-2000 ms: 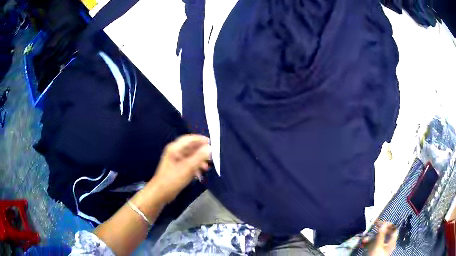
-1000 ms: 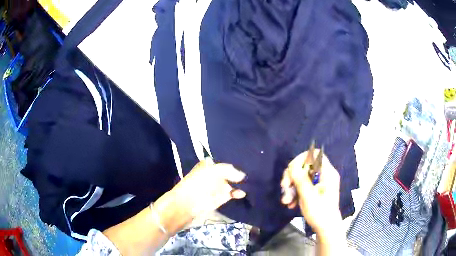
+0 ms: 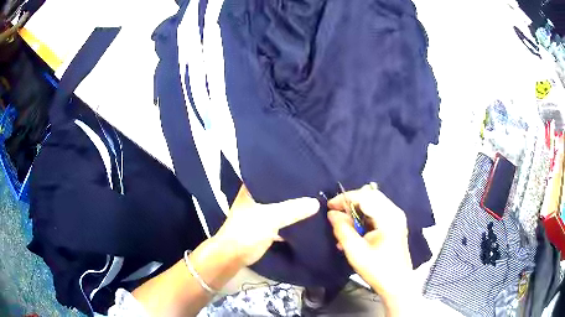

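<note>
A navy garment (image 3: 372, 117) with white edging (image 3: 214, 93) along its left side lies spread before me. My left hand (image 3: 260, 226) is at its lower part, thumb pointing right, with cloth between thumb and fingers. My right hand (image 3: 372, 232) is just right of the left fingertips, fingers bent. Small scissors (image 3: 356, 218) with a blue part sit in my right palm, blades pointing up. A tiny shiny dot shows at the left thumb tip; I cannot tell if it is a button. No needle can be made out.
At right, striped cloth (image 3: 455, 266) holds a dark cluster of buttons (image 3: 490, 244) and a red-cased phone (image 3: 499, 186). Clear packets (image 3: 511, 127) lie above, a red box (image 3: 554, 213) at the right edge. A second navy garment (image 3: 118, 217) hangs at left beside the white table (image 3: 139, 80).
My right hand came in from the lower right with the scissors, then moved left to meet my left hand. My left hand moved right and took hold of the garment. The view shifted.
</note>
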